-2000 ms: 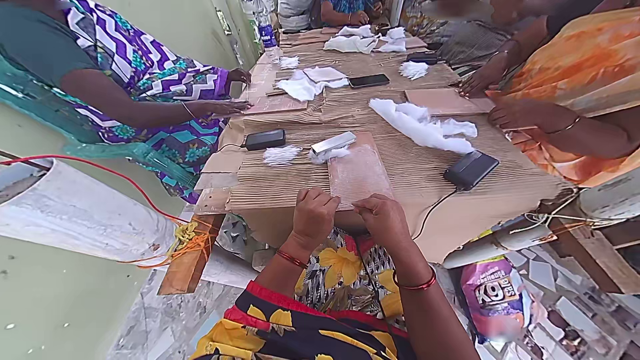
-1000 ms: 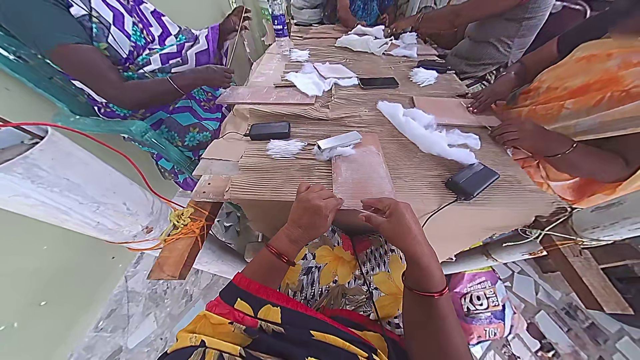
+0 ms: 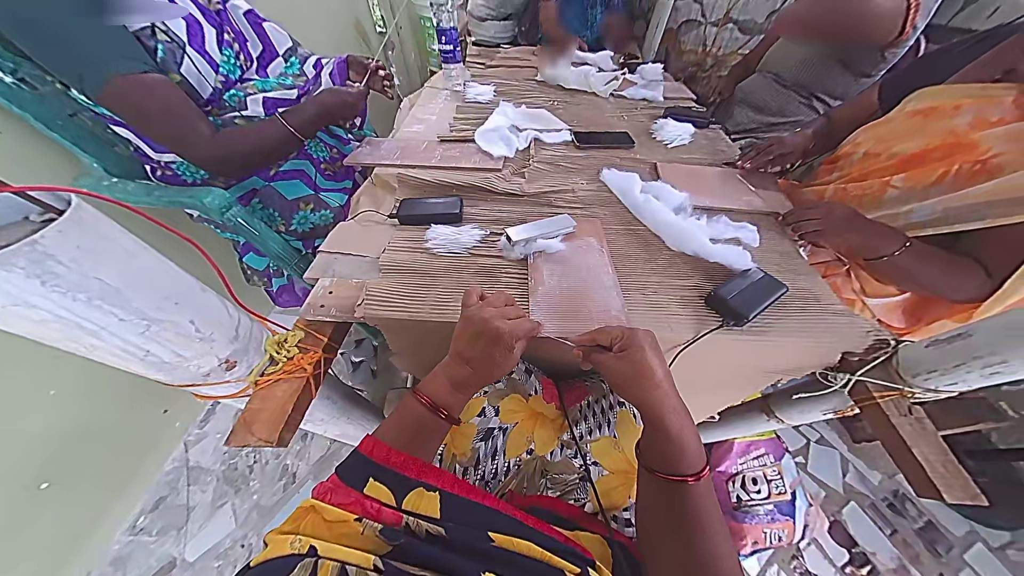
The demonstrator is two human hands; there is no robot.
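Observation:
My left hand and my right hand hold the two ends of a thin pale strand or stick at the near edge of a ribbed, translucent board. What exactly the strand is, I cannot tell. Beyond the board's far left corner, a silver metal bar rests on a tuft of white cotton. A small pile of white sticks or wicks lies left of it. Further right is a long piece of cotton wool.
Corrugated cardboard covers the table. Black boxes with cables stand left and right. A dark phone lies farther back. People sit at both sides, one with hands on a board. A plastic bottle stands far left.
The person at the left has raised their hands from the board and holds a thin strand up. My two hands stay at the near edge of my board, with little plain change.

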